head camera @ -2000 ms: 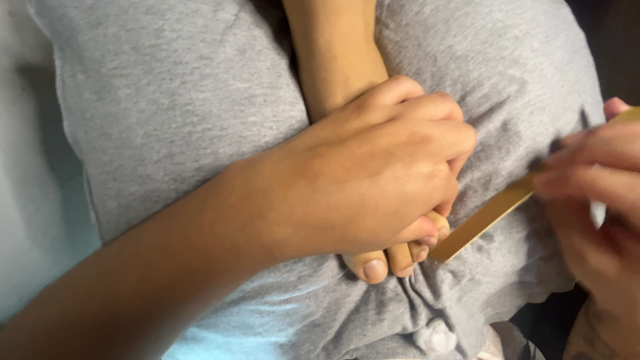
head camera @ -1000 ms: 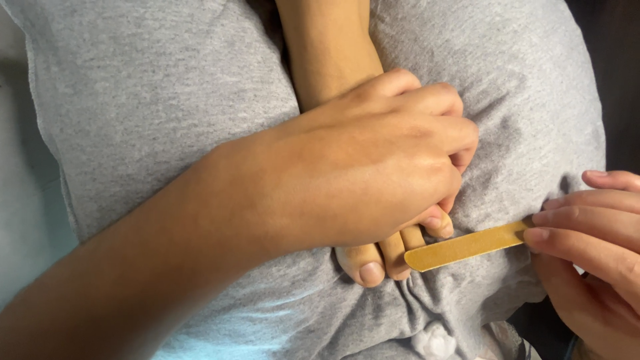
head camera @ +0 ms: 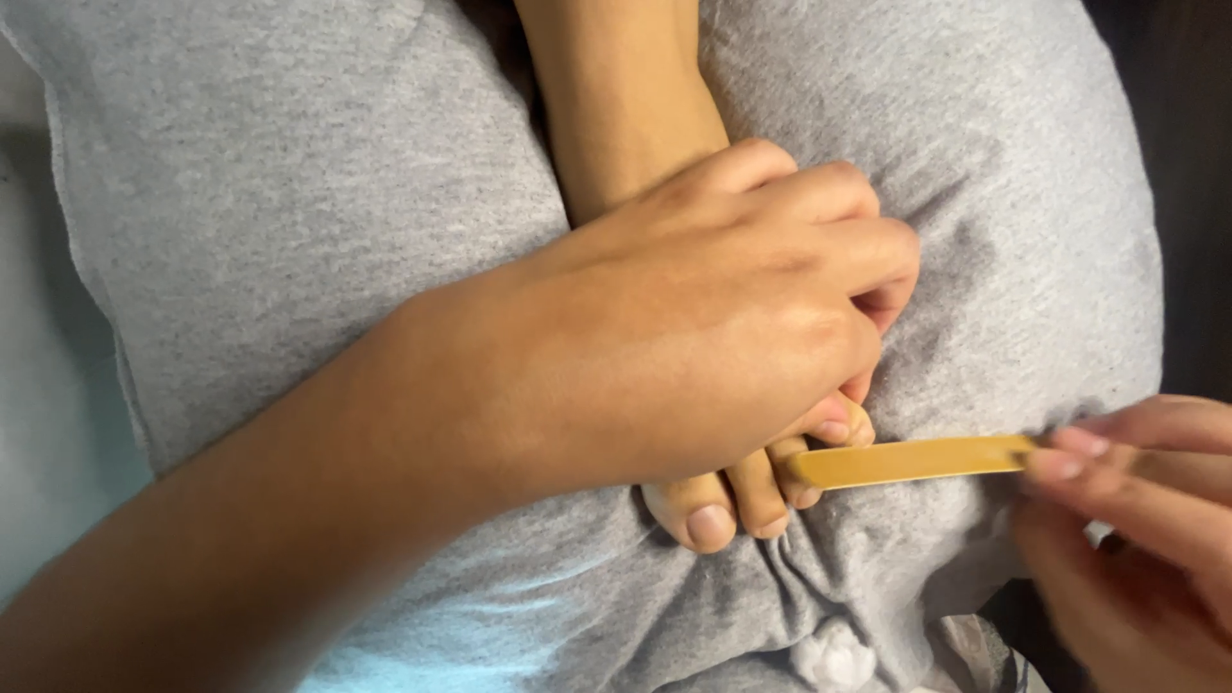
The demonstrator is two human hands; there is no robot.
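A bare foot (head camera: 626,106) rests on grey heathered cloth, toes toward the bottom of the view. Across its top lies my left hand (head camera: 712,308), its fingers curled around the forefoot and smaller toes, its thumb tip beside the little toe. The big toe (head camera: 710,525) sticks out below the hand. From the right, my right hand (head camera: 1126,510) pinches one end of a yellow nail file (head camera: 914,462). The file's far end touches or overlaps the smaller toes near their tips; exact contact is blurred. My left palm and most of the foot's middle are hidden.
Grey cloth (head camera: 289,192) spreads under and around the foot, with folds below the toes. A white cotton ball (head camera: 835,656) lies on it near the bottom edge. Right of that is a crumpled, partly translucent thing (head camera: 972,643), not clearly identifiable.
The file was slanted steeply two seconds ago, with its tip beside the smaller toes; it now lies nearly level across them. My left hand has kept its hold on the foot.
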